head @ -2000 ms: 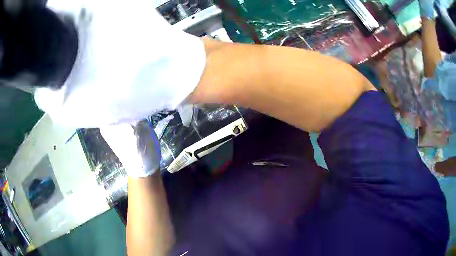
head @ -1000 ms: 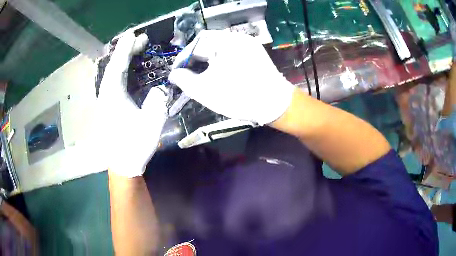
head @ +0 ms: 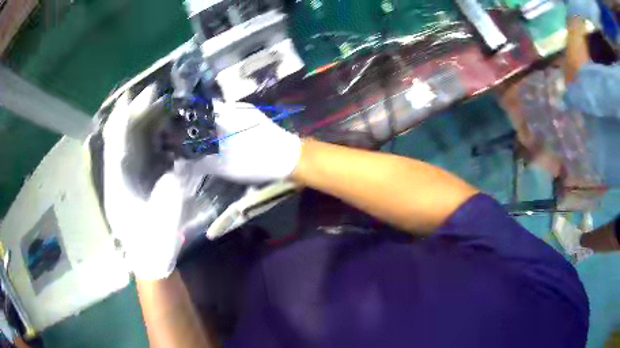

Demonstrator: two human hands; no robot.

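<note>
The black wired unit, with small round metallic details, is above the black plastic-covered bench section. Blue wires run from it past my right hand. My gloved right hand is closed on the unit's right side; its fingertips are partly hidden. My gloved left hand is to the left and below, cupped, fingers and thumb apart with a dark gap between them. Its thumb is near the unit's lower edge; blur hides whether it touches. No screwdriver shows.
A silver-white box stands at the far edge, with a grey crumpled cloth left of it. A white handle-like bracket lies at the near edge. A dark item on a grey pad is at left. Another person's sleeve shows at right.
A second ago my right fingers pinched a blue wire above the unit; now they are at its right side. My left hand's fingers have spread from it. Earlier still, the large black tool was in view.
</note>
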